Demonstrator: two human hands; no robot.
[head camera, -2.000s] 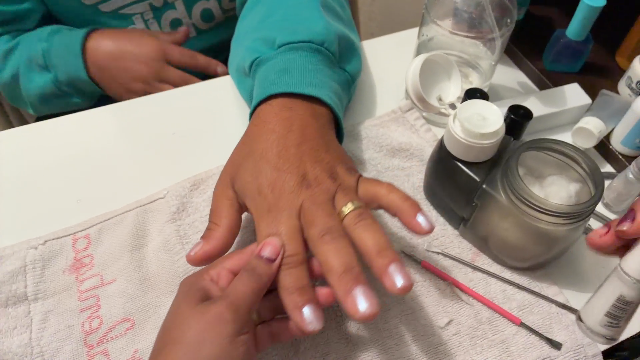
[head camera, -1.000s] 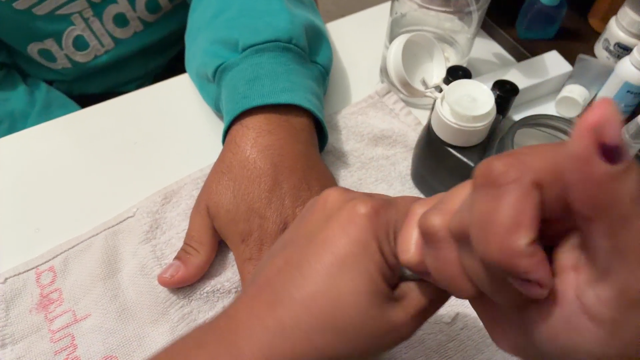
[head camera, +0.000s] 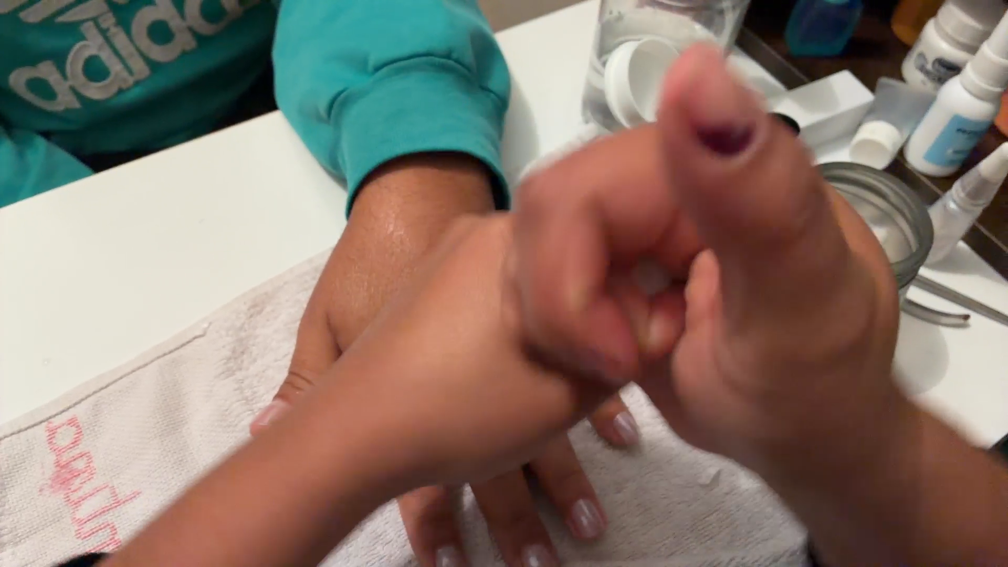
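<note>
My left hand (head camera: 465, 346) reaches across above the other person's hand (head camera: 386, 236), which rests palm down on a white towel (head camera: 260, 346) with pale shiny nails. Its ring is not visible. My right hand (head camera: 724, 260) is raised close to the camera, blurred, with curled fingers against the far end of my left hand and its thumb up, showing a dark nail. My left fingers are mostly hidden behind the right ones, so whether either hand holds something small cannot be made out.
Behind my right hand stand a clear jar (head camera: 602, 87) with a white lid (head camera: 638, 79), a grey glass jar (head camera: 913, 213), a white box (head camera: 827, 106) and a white bottle with a blue label (head camera: 957, 110). Metal tools (head camera: 965, 299) lie at the right on the white table (head camera: 157, 252).
My left hand no longer holds the other person's finger, as it did two seconds ago. My right hand has come in from the right edge to meet my left, and the bottle is out of sight.
</note>
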